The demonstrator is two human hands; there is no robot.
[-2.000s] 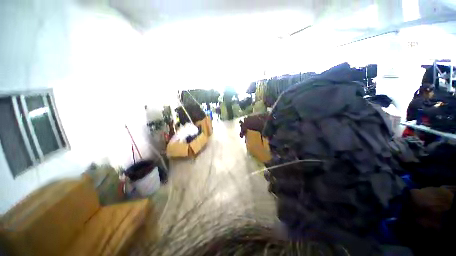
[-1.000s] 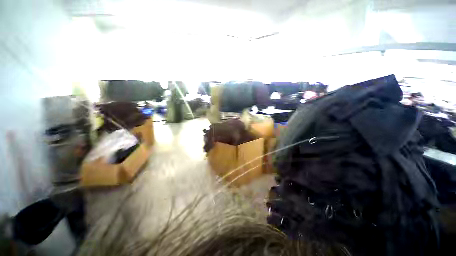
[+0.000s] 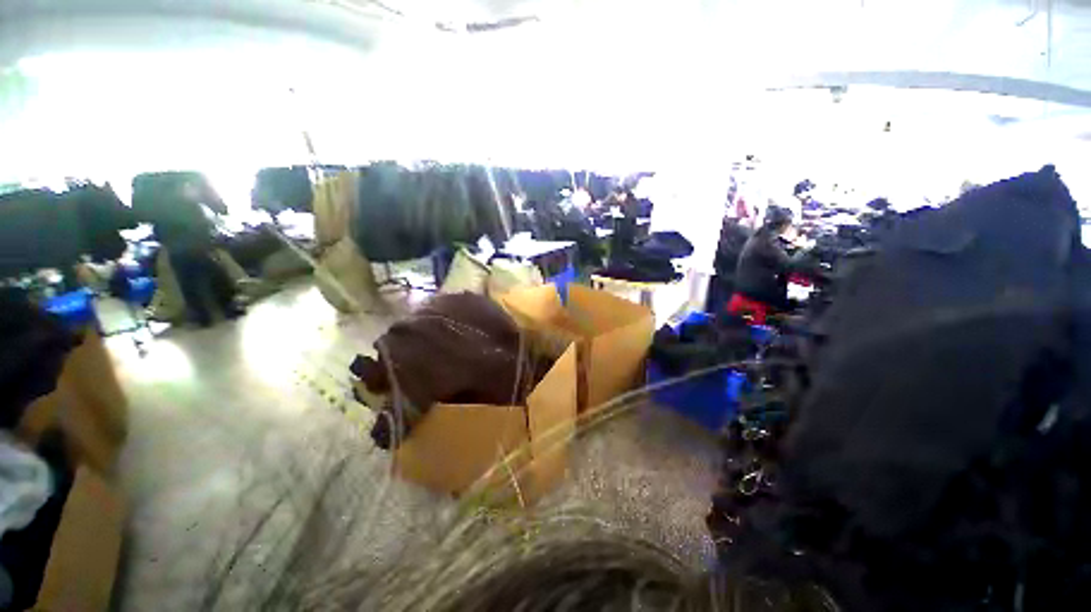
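Note:
Neither of my hands is in the picture. A tall heap of black or very dark garments [image 3: 945, 395] stands close at the right and fills that side of the view. Whether they are trousers cannot be told. An open brown carton [image 3: 461, 448] stands on the floor ahead, with dark brown cloth [image 3: 461, 353] piled above its rim and hanging over its left side. My hair covers the bottom edge.
An open carton [image 3: 616, 347] stands behind the first one. A blue bin [image 3: 694, 395] holds dark cloth beside the heap. More cartons [image 3: 90, 526] stand at the left edge. A person [image 3: 766, 263] sits beyond the bin. Dark garments [image 3: 431, 213] hang at the back.
The view has swung to the right and come closer to the cartons. The wall and window have left the picture. The blue bin and seated person now show between cartons and heap.

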